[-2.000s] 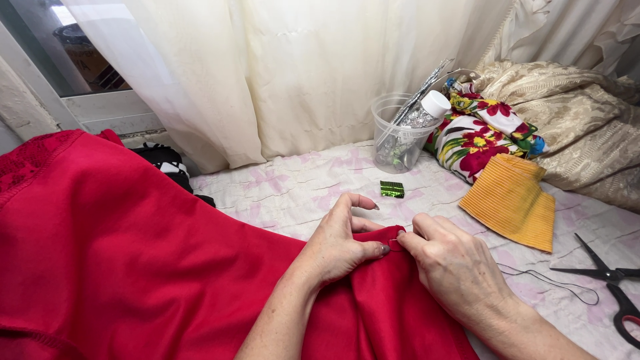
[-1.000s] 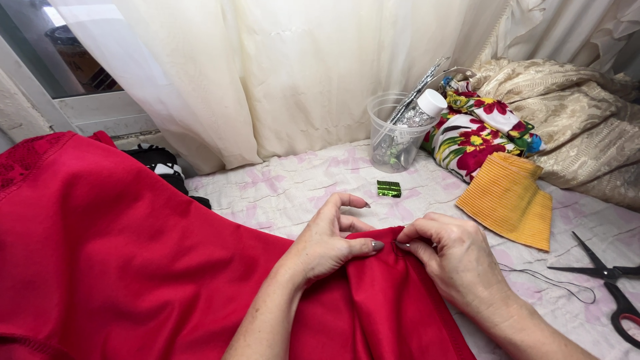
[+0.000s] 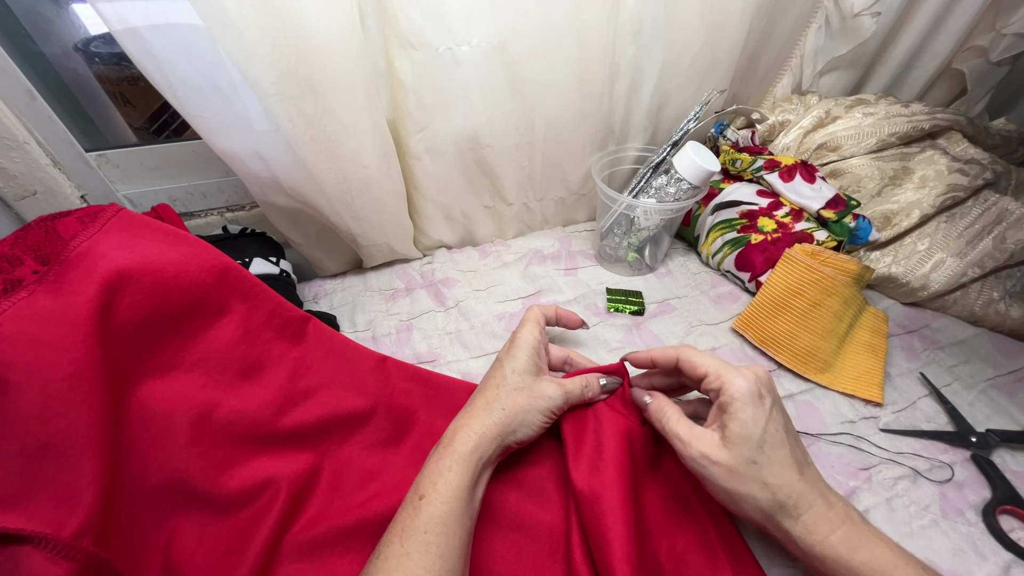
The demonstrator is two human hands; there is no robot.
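A large red fabric garment (image 3: pixel 264 400) with a lace part at the far left spreads over the left and the lower middle. My left hand (image 3: pixel 532 384) pinches its folded edge, thumb on top. Close on the right, my right hand (image 3: pixel 712 424) has its thumb and forefinger at the same fold, slightly apart; whether they hold a needle cannot be made out. A dark thread (image 3: pixel 888 452) lies in a loop on the cloth beyond my right wrist. Black-handled scissors (image 3: pixel 972 440) lie with their blades apart at the right edge.
A clear plastic cup (image 3: pixel 636 232) holds a white-capped bottle and silvery strips. Near it lie a green foil piece (image 3: pixel 625 301), a yellow ribbed fabric piece (image 3: pixel 824 320), floral cloth (image 3: pixel 768 224) and beige lace fabric (image 3: pixel 920 184). A cream curtain (image 3: pixel 488 120) hangs behind; black-and-white cloth (image 3: pixel 260 256) sits left.
The fingers of my right hand have parted a little at the fold, where they were closed together on it. My left hand keeps its hold on the red fabric.
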